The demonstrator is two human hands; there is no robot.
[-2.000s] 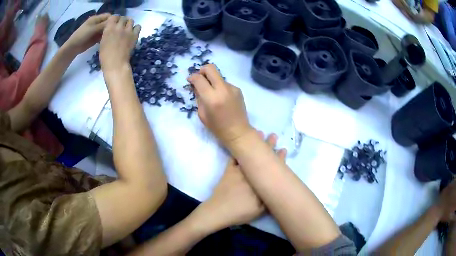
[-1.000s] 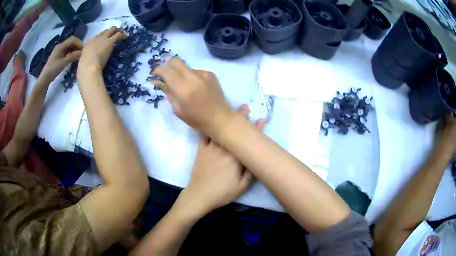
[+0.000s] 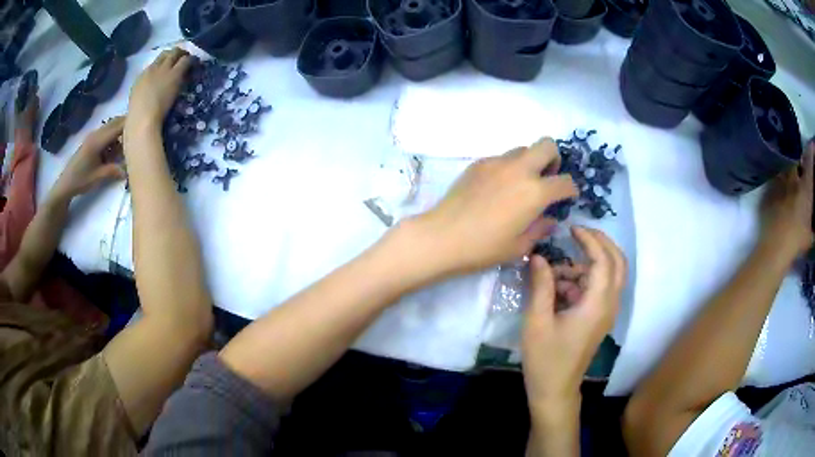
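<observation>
Small black branched clips with pale dots lie in a small pile [image 3: 594, 174] on clear plastic. My left hand [image 3: 500, 210] reaches from the lower left, back up, its fingertips at the pile's left edge. Dark clips show between its thumb and fingers; whether it grips them is hidden. My right hand [image 3: 576, 308] is just below, palm up, fingers curled around a dark clip [image 3: 552, 254]. Its exact hold is partly hidden.
Black housings [image 3: 338, 55] line the back; stacked housings [image 3: 681, 58] stand at right. A larger clip pile [image 3: 214, 125] lies left, with another worker's hands [image 3: 156, 94] beside it. Another worker's arm [image 3: 733, 277] is at right. A green scrap [image 3: 603, 357] lies at the near edge.
My right hand has left the left clip pile and moved right. My arms are no longer crossed. My left hand has moved up and right to the small pile. The view has shifted right.
</observation>
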